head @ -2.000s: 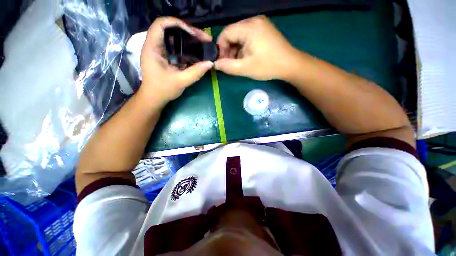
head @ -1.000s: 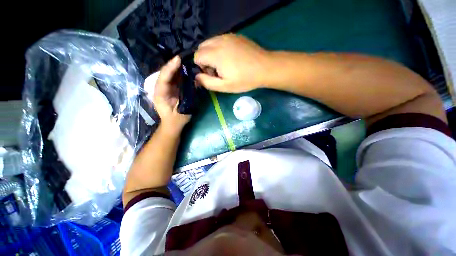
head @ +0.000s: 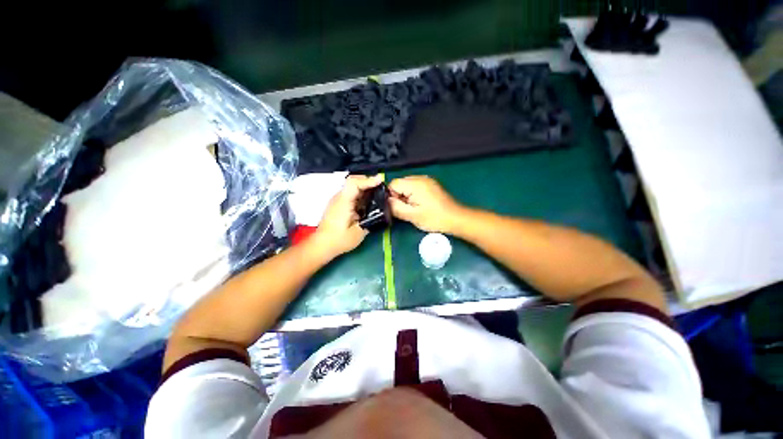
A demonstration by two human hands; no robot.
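My left hand (head: 346, 214) holds a glossy black plastic housing (head: 375, 207) over the yellow-green tape line. My right hand (head: 418, 204) is at the housing's right side with its fingertips together against it; whether a small piece is between them cannot be told. A white squeeze bottle (head: 435, 250) stands on the green mat just below my right wrist, looking like a white disc. A long dark tray (head: 464, 135) lies beyond my hands, with small dark inserts (head: 372, 120) heaped at its left and along its far side.
A clear plastic bag (head: 279, 137) at the left holds a white sheet (head: 142, 223) and black parts. A white wipe (head: 314, 194) and red item (head: 302, 234) lie by my left hand. A white board (head: 704, 154) at the right bears black housings (head: 625, 33). Blue crates (head: 73, 410) are lower left.
The camera view has shifted and widened, showing the whole tray and the white board. The housing, upright in my left hand before, is now held lower and more compactly between both hands.
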